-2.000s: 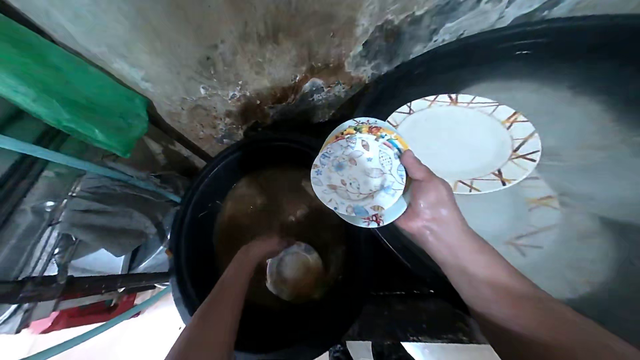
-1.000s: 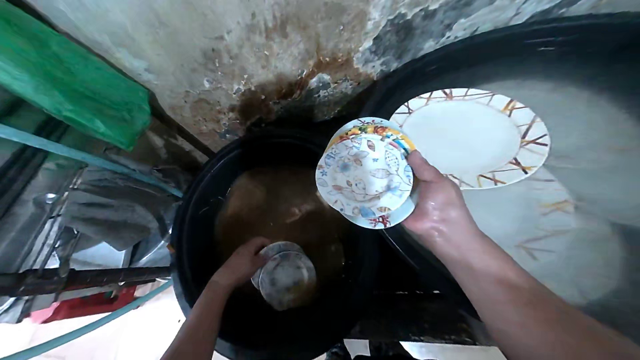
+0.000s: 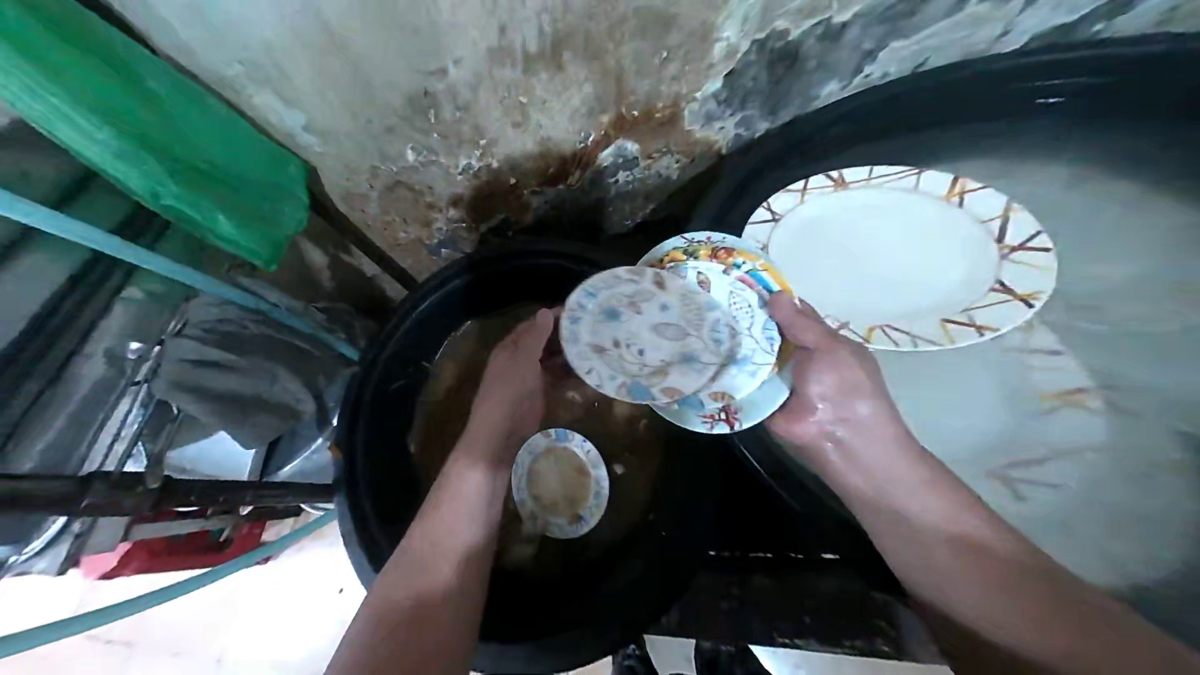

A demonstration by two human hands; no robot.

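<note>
My left hand (image 3: 520, 375) grips the far left edge of a small patterned saucer (image 3: 647, 336), raised above a black tub (image 3: 361, 506) of murky brown water. That saucer overlaps a stack of small decorated plates (image 3: 764, 323) with floral and coloured rims. The stack is clasped at its right edge by my right hand (image 3: 830, 375). Lower in the black tub, a small blue-rimmed dish (image 3: 560, 483) lies in the water, its middle covered by brown liquid. To the right, a large oval white plate (image 3: 886, 253) with a brown line pattern rests in a wide basin.
The wide black basin (image 3: 1050, 70) holds cloudy water with another patterned plate (image 3: 1022, 422) under the surface. A stained wall (image 3: 562, 84) stands behind. At left are a green plastic sheet (image 3: 159, 131), a pale blue hose (image 3: 169, 267), a grey cloth (image 3: 234, 370) and a dark bar (image 3: 169, 492).
My left hand has risen from the brown water and now holds a saucer against the stack. The right hand still holds its plates.
</note>
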